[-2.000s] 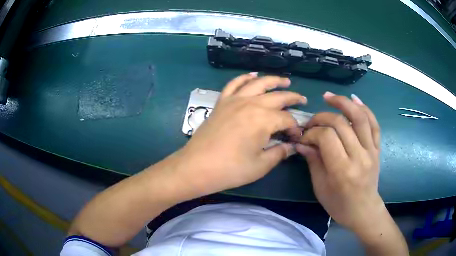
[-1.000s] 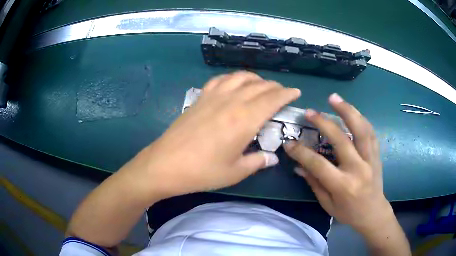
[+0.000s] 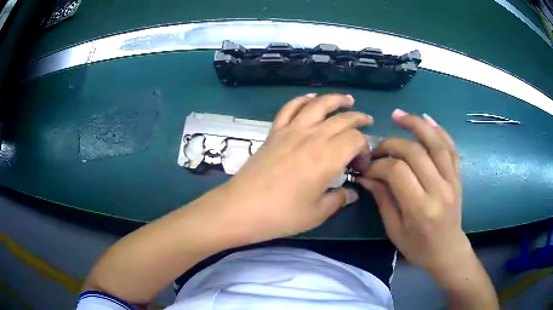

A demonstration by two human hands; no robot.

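A silver housing (image 3: 227, 126) lies on the green belt, its left end showing rounded cutouts; its middle and right part are hidden under my hands. My left hand (image 3: 291, 163) lies over the housing, with thumb at its near edge and fingers on its far side, gripping it. My right hand (image 3: 421, 187) is at the housing's right part, with thumb and index finger pinched at a small shiny fitting (image 3: 351, 177) on the near edge. Its other fingers are raised. What exactly the fingertips hold is too small to tell.
A black housing (image 3: 315, 68) with notched lugs stands on edge beyond my hands, by a white stripe (image 3: 151, 41). Tweezers (image 3: 492, 119) lie at the right. A worn rectangular patch (image 3: 118, 127) is at the left. The belt's curved near edge runs in front of my body.
The silver housing has shifted left, showing more of its left end. My right fingertips have closed together near my left hand. The black housing, patch and tweezers appear farther left in view.
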